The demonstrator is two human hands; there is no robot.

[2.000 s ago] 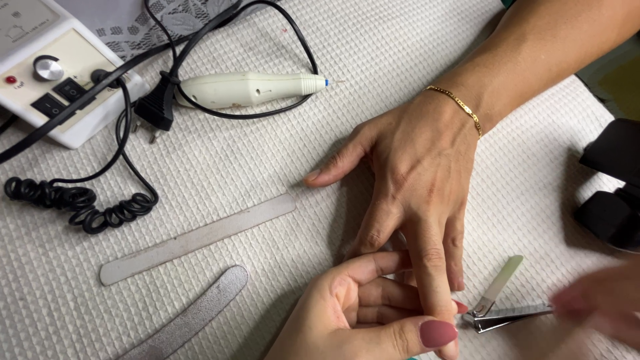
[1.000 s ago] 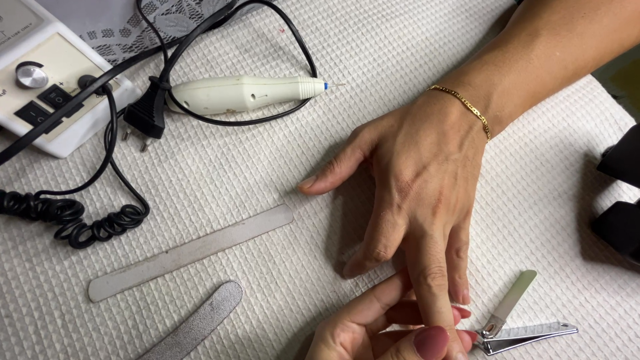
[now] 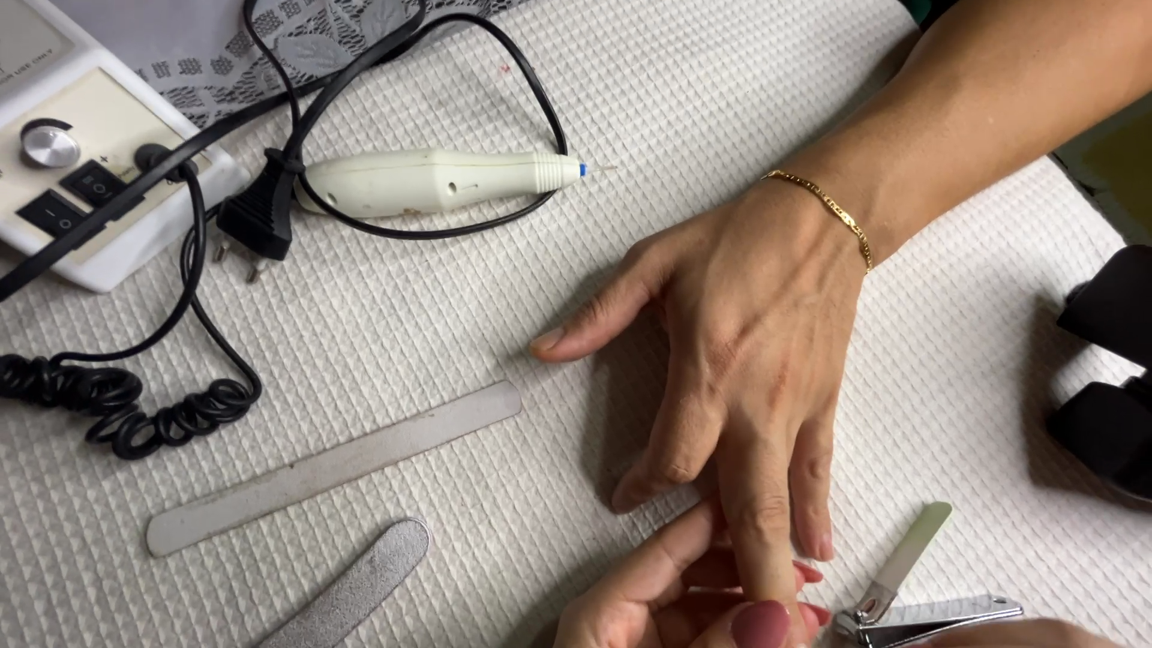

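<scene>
My left hand [image 3: 666, 594] is at the bottom centre, its fingers and red-nailed thumb closed around a finger of another person's hand [image 3: 765, 351]. That hand lies palm down with fingers spread and a gold chain bracelet [image 3: 832, 207] at its wrist. Only a small part of my right hand [image 3: 1021, 637] shows at the bottom right edge, beside a metal nail clipper [image 3: 945, 614]; what it holds is hidden. The clipper has its lever and a swung-out blade [image 3: 909, 553] spread apart, its head close to my left fingertips.
Two grey nail files [image 3: 337, 466] [image 3: 355, 589] lie left on the white textured towel [image 3: 540, 297]. Behind them are a white electric nail drill handpiece [image 3: 441, 183], a black plug [image 3: 261, 211], coiled cord [image 3: 135, 405] and a control box [image 3: 99, 162]. A black object [image 3: 1107, 414] stands at right.
My right hand was blurred at the right edge two seconds ago, was out of view one second ago, and now shows slightly at the bottom. My left hand still holds the other person's finger.
</scene>
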